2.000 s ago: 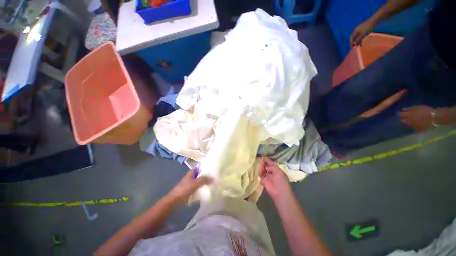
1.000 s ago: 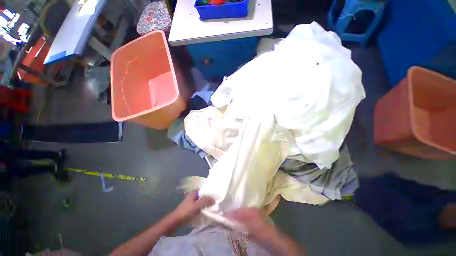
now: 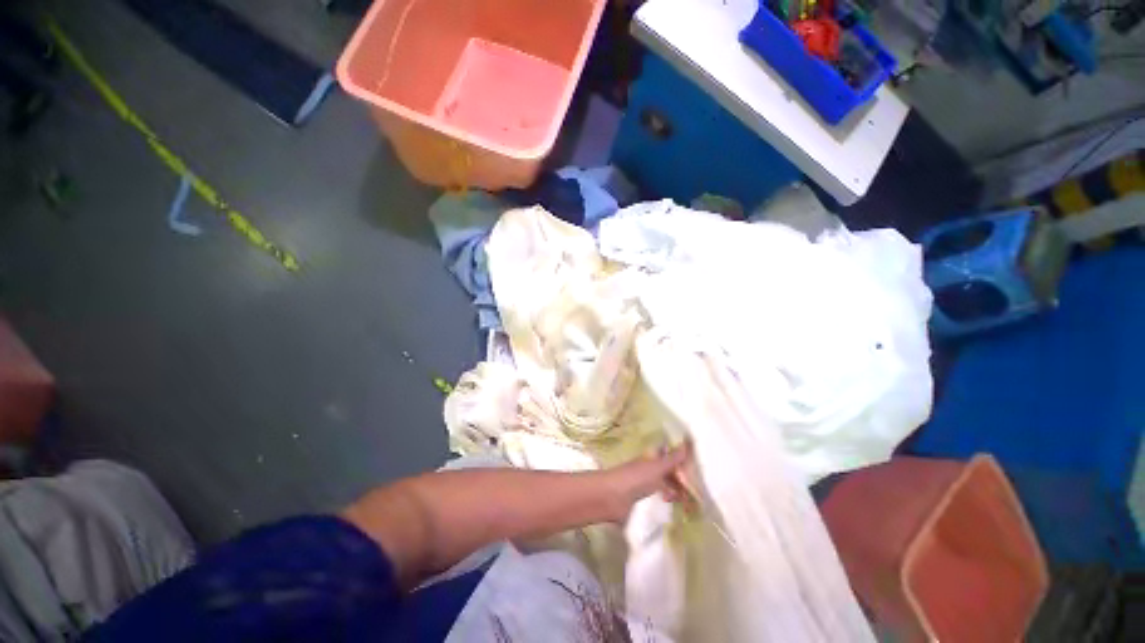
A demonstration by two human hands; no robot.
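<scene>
My left hand reaches in from the lower left, its fingers closed on the edge of a long cream cloth. The cloth runs from the heap down past the bottom edge. A thin, blurred line shows by the fingertips; I cannot tell what it is. More crumpled cream cloth lies left of the large white cloth heap. My right hand is not in view.
An orange-pink tub stands at the top and another at the lower right. A white tabletop bears a blue parts tray. A blue stool is at the right. Pale cloth lies lower left.
The view has turned, so the heap and tubs appear rotated. My left hand has moved onto the long cream cloth beside the heap. My right hand has left the picture.
</scene>
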